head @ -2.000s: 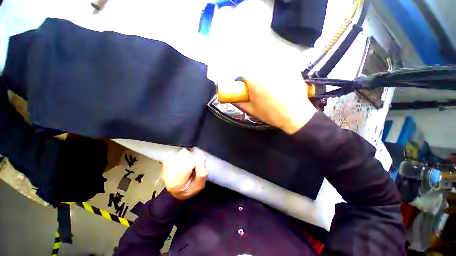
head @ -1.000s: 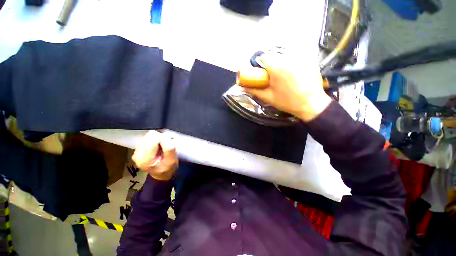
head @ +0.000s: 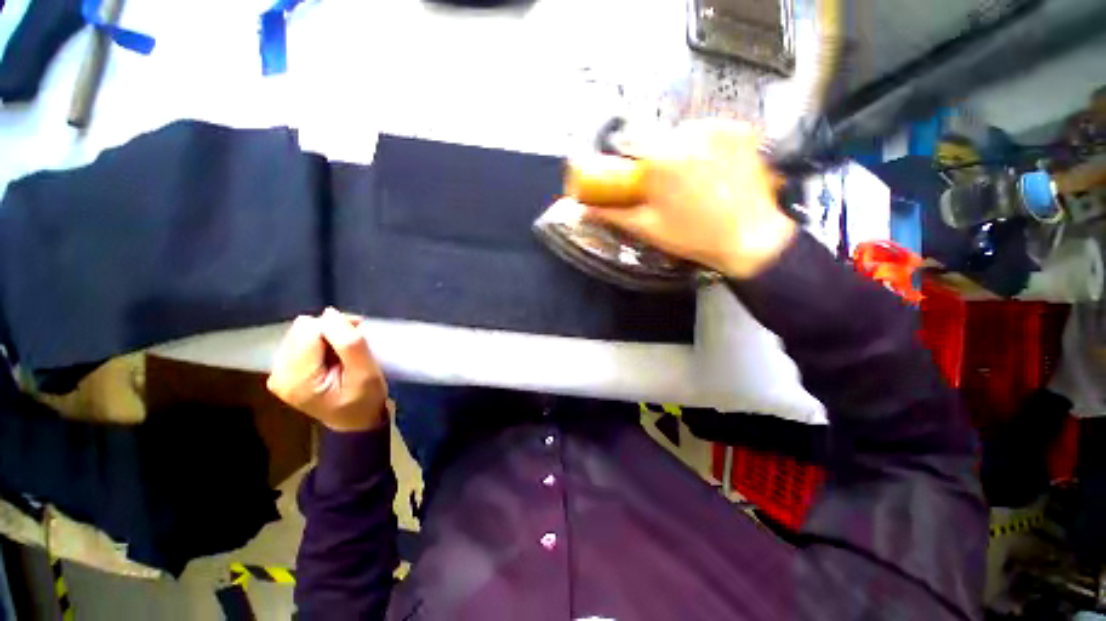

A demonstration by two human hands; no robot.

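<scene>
A dark fabric panel (head: pixel 473 285) lies flat along the front of the white table, with a smaller dark rectangular layer (head: pixel 467 194) on its upper part. My right hand (head: pixel 716 200) is shut on the tan handle of a steam iron (head: pixel 606 252), whose silver pointed body sits on the panel's right part, tip to the left. My left hand (head: pixel 330 368) is curled closed at the table's front edge, by the panel's lower left. Whether it pinches any cloth is hidden. Wider dark pieces (head: pixel 158 243) lie at the left, overlapping the panel.
A perforated metal iron rest (head: pixel 742 30) is at the upper right. A rod (head: pixel 92 67) and blue ribbon (head: pixel 274 43) lie at the upper left. Dark pieces (head: pixel 200 473) hang below the left edge. A red plastic wrap (head: pixel 889 267) and red crates (head: pixel 995 346) are at the right.
The view has shifted, so the table things appear further left. The iron has moved rightward along the panel, uncovering more of the smaller layer. My left hand remains curled at the front edge.
</scene>
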